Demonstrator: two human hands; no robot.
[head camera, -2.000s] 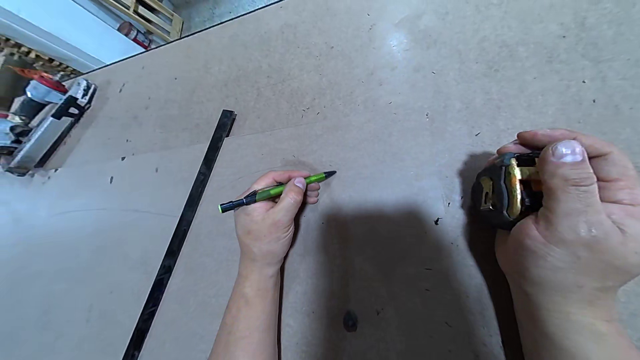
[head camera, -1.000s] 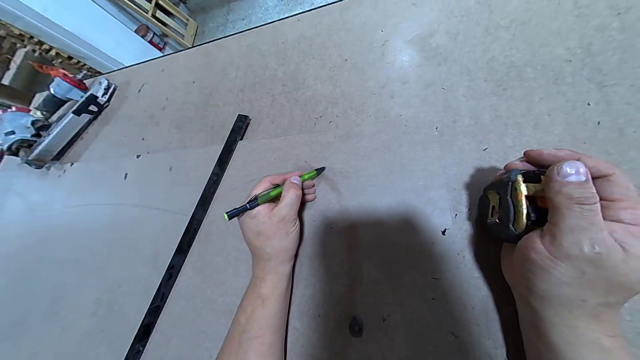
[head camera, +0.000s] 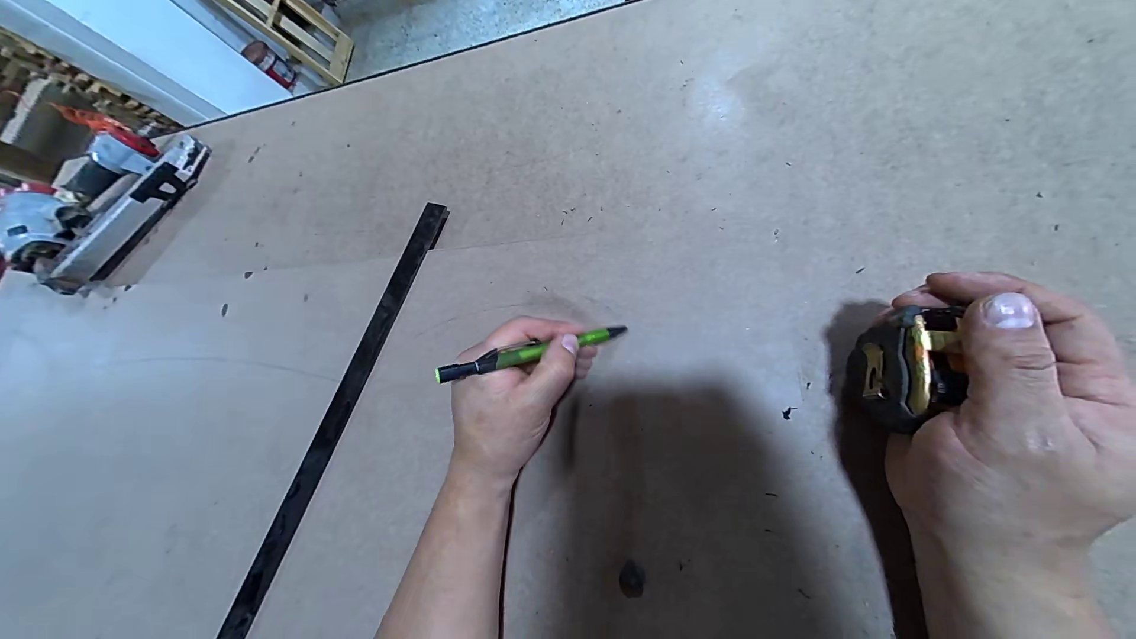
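Near the middle of the head view, my left hand (head camera: 510, 399) grips a green and black pen or mechanical pencil (head camera: 532, 352), its dark tip pointing right, low over a large brown board (head camera: 710, 222). Whether the tip touches the board I cannot tell. At the right, my right hand (head camera: 1021, 399) is closed round a black and yellow tape measure (head camera: 910, 368), thumb on top; no drawn-out blade shows. A long black strip (head camera: 346, 399) lies slantwise on the board, left of my left hand. Faint curved and straight lines run over the surface.
A power saw with a flat metal base (head camera: 133, 213) rests at the board's upper left. Past the far edge are a wooden frame (head camera: 302, 31), a red cylinder (head camera: 269, 64) that looks like a fire extinguisher, and concrete floor (head camera: 426, 31). Small dark chips lie scattered.
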